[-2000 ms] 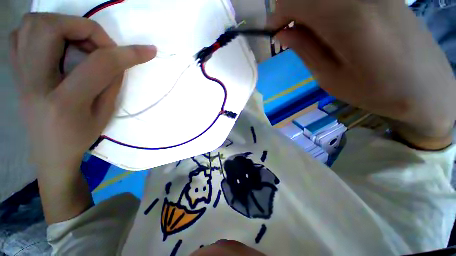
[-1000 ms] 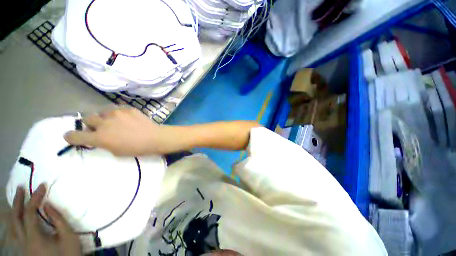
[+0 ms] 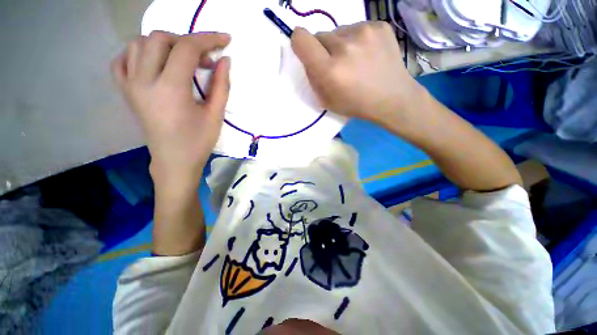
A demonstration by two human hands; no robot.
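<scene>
A white many-sided panel [image 3: 262,72] lies in front of me at the top of the view, its upper part cut off by the edge. A thin red and dark blue wire [image 3: 288,136] curves around it, with a small dark connector [image 3: 253,146] at its near edge. My left hand [image 3: 180,85] is over the panel's left side, thumb and index fingertips near each other; whether they pinch something tiny cannot be told in the glare. My right hand [image 3: 357,69] is over the right side, closed on slim black tweezers [image 3: 278,21] that point up and left.
Stacked white housings [image 3: 458,23] with loose pale cords stand at the upper right on the bench. The grey bench [image 3: 65,78] extends to the left. Blue floor with a yellow line [image 3: 399,171] shows below the bench edge. Grey fabric [image 3: 62,242] is at the lower left.
The view has swung back from the right, so the panel is central again. My left hand has lifted from flat on the panel to a near-pinch, and the panel's wires lie turned differently.
</scene>
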